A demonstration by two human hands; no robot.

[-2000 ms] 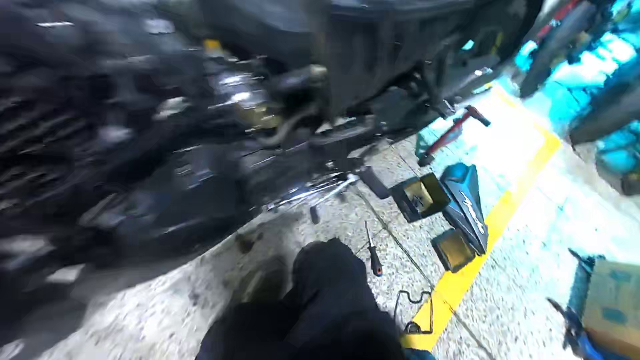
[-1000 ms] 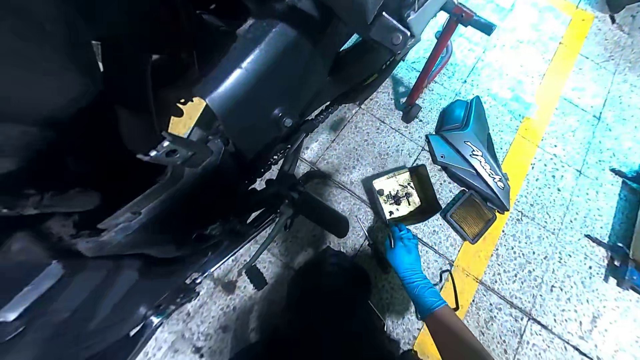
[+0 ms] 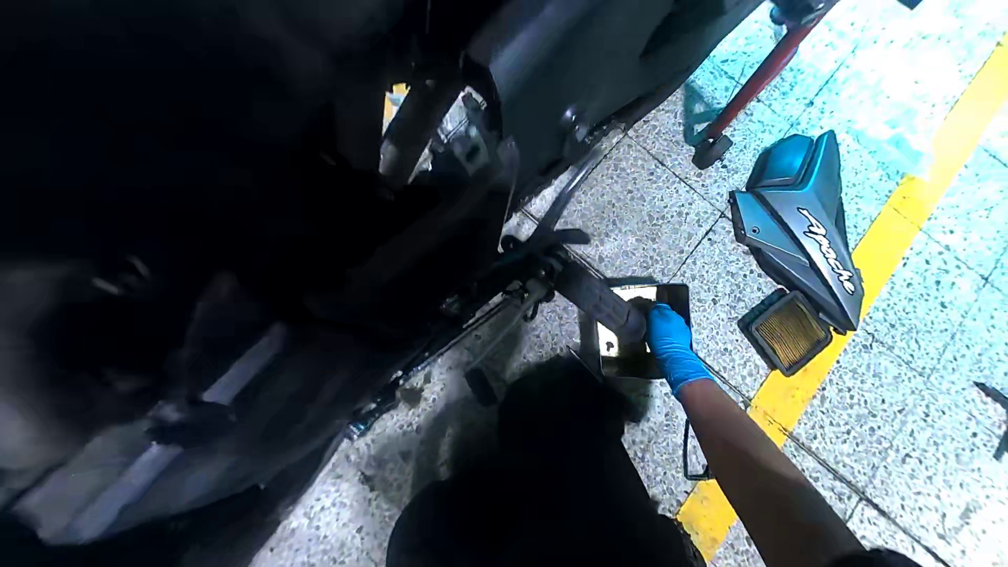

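Observation:
My right hand, in a blue glove, reaches over an open box-like tray on the floor; its fingers are partly hidden, so I cannot tell what they hold. The tray has a pale inside with small dark pieces in it. A rubber-covered footpeg of the motorcycle hangs in front of the tray's left part. To the right of the tray lie an air filter with a pleated yellow element and a grey-blue motorcycle side panel with lettering. My left hand is not in view.
The dark motorcycle body fills the left and upper part. A red metal stand reaches the floor at upper right. A yellow painted line crosses the speckled tile floor. A bent black wire piece lies beside my forearm.
My gloved right hand, at the tray's lower edge one second ago, is now over the tray. Two seconds ago it was not in view. The view has shifted.

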